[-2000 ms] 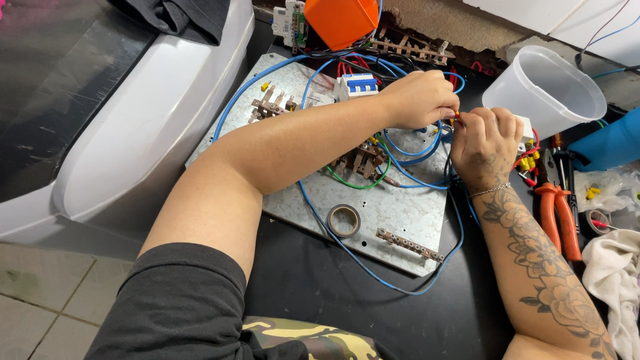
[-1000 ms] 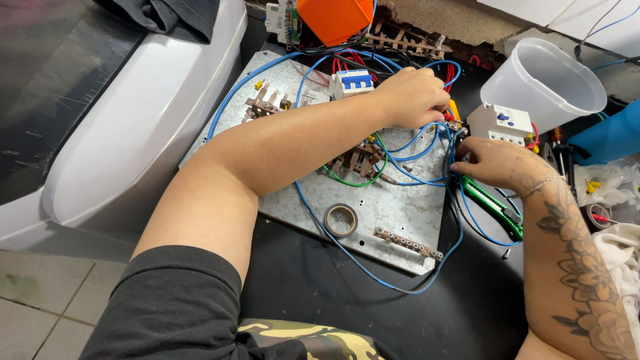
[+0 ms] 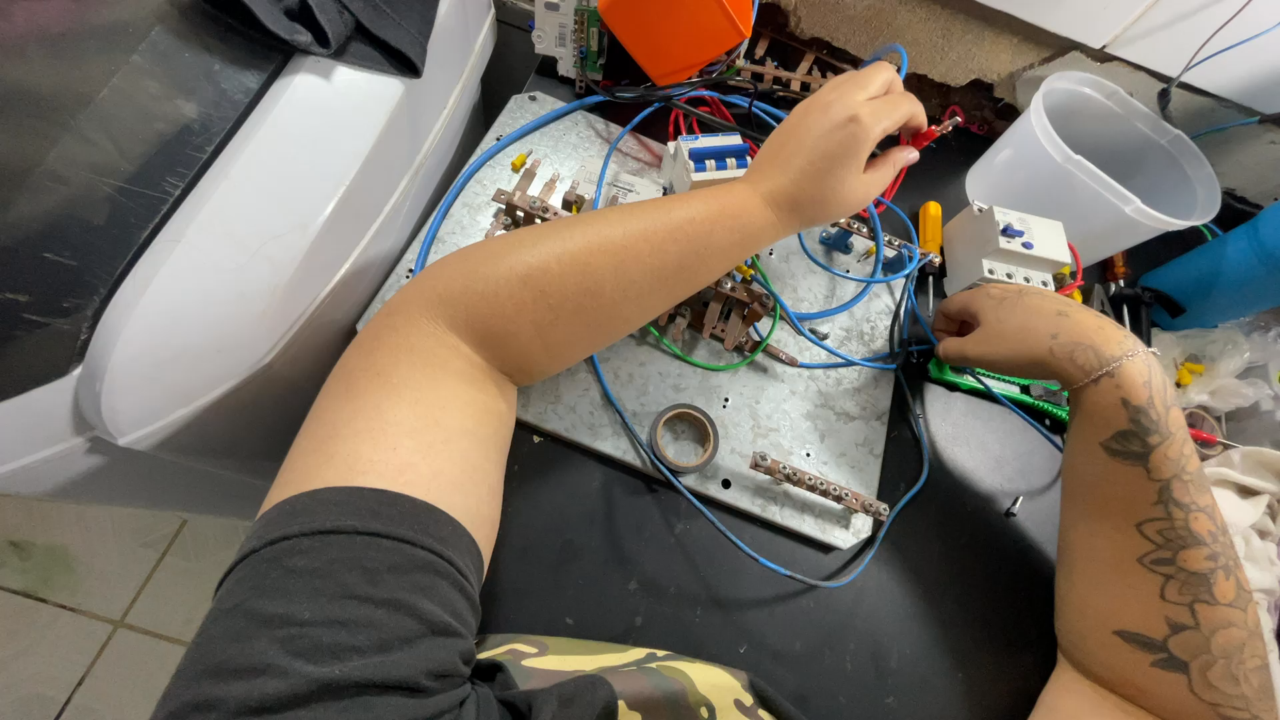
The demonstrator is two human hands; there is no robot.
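My left hand is above the upper right of a galvanized metal plate, its fingers closed on a red wire with a metal end. Lower and to the right, my right hand has its fingertips at a blue wire, seemingly pinching it, beside a green utility knife. On the plate lie a blue-switched circuit breaker, copper busbar pieces, a roll of tape and a screw terminal bar. A white modular device sits just above my right hand.
A clear plastic tub stands at the upper right, near a yellow-handled screwdriver and a blue cylindrical object. An orange box is at the back. Loose blue wire loops over the plate's edge. A white cloth lies far right.
My hands were together over the wires two seconds ago; now they are apart. My right hand moved down, uncovering the white device and the knife. My left hand has risen with the red wire.
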